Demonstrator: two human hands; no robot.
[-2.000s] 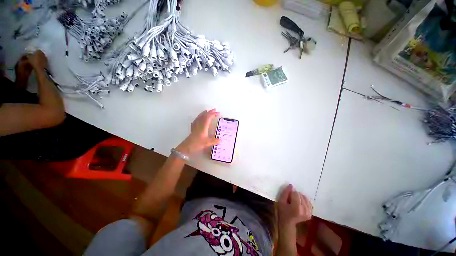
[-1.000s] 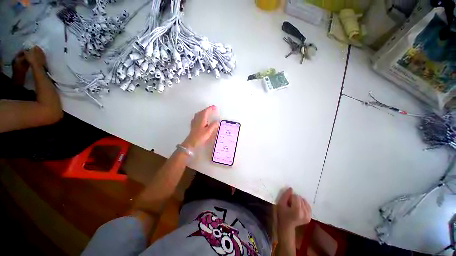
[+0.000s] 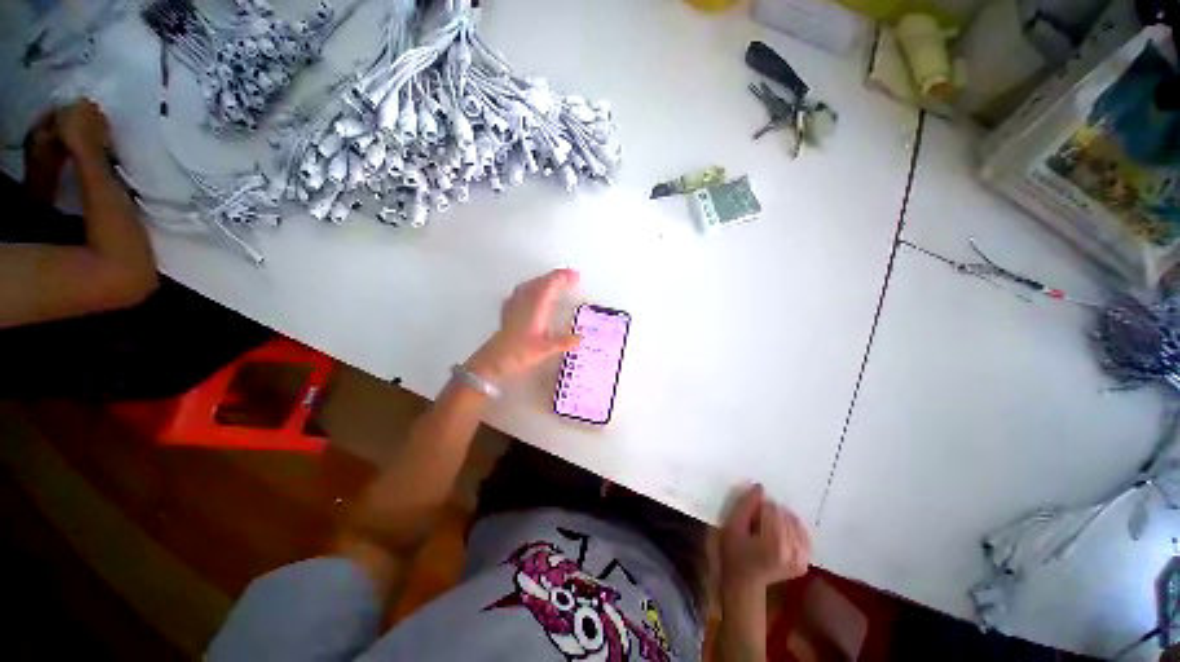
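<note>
A smartphone point(image 3: 593, 366) with a lit pink screen lies flat on the white table near its front edge. My left hand point(image 3: 531, 330) rests on the table at the phone's left side, fingers apart, with the thumb over the upper left part of the screen. It does not grip the phone. My right hand point(image 3: 766, 537) rests at the table's front edge, right of the phone, with its fingers curled. Nothing shows in it, but the inside of the curled fingers is hidden.
A big heap of white-grey cables point(image 3: 447, 142) lies at back left. A small packet point(image 3: 727, 204), keys with a dark handle point(image 3: 792, 101) and a printed bag point(image 3: 1100, 155) are further back. Wire bundles point(image 3: 1132, 339) lie right. Another person's arms point(image 3: 104, 233) are at left, above a red stool point(image 3: 252, 398).
My left thumb moves from the phone's left edge onto the screen, and the text on the screen differs. My right hand stays at the table edge.
</note>
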